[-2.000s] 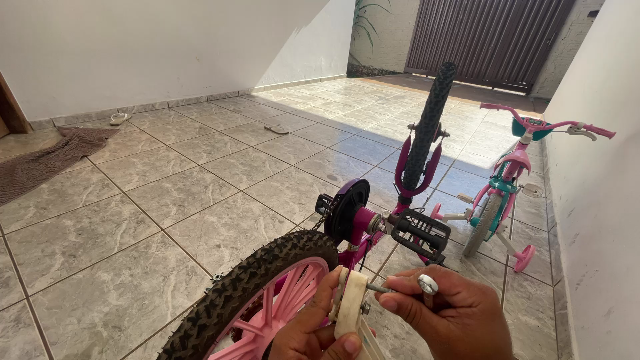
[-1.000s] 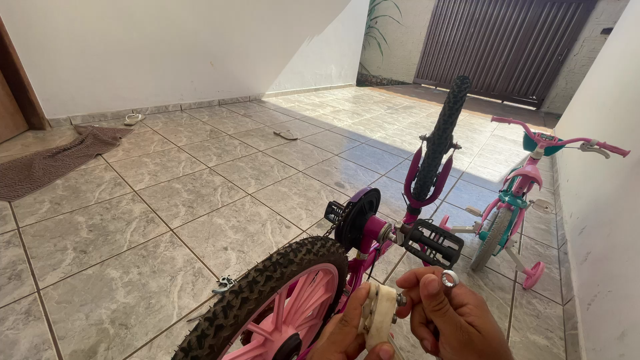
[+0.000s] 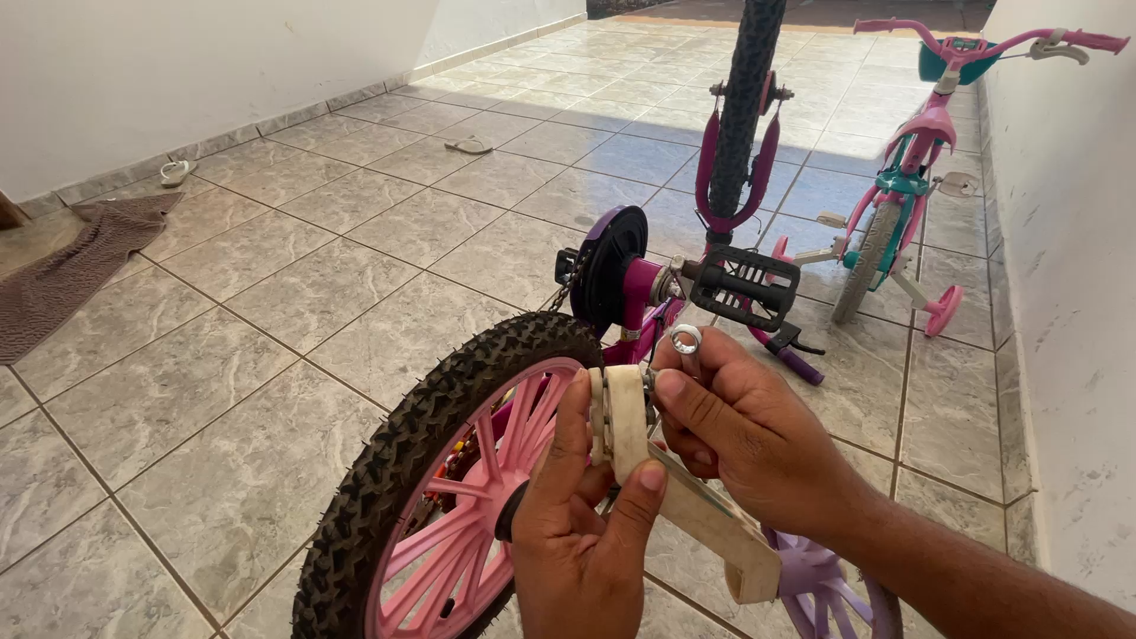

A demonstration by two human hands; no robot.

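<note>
My left hand (image 3: 586,524) grips the upper end of a cream plastic training-wheel bracket (image 3: 701,506), whose lower end carries a purple training wheel (image 3: 821,577). With thumb and fingers my right hand (image 3: 737,417) pinches a bolt (image 3: 650,380) at the bracket's outer face and also holds a metal ring wrench (image 3: 686,339), its ring end pointing up. Just left of the bracket is the black knobby tyre (image 3: 408,444) with a pink spoked rim (image 3: 497,497), part of an upside-down purple bicycle. Beyond my hands are its black pedal (image 3: 745,288) and chain guard (image 3: 612,266).
A pink and teal child's bicycle (image 3: 905,177) with training wheels stands at the right by the white wall (image 3: 1065,266). The purple bike's front wheel (image 3: 745,106) points up ahead. Flip-flops (image 3: 469,145) and a brown mat (image 3: 89,257) lie on the tiled floor (image 3: 293,328).
Two seconds ago the wrench's shank lay sideways toward the bracket; now its ring end stands up above my right hand. My right fingers have closed in on the bolt at the bracket.
</note>
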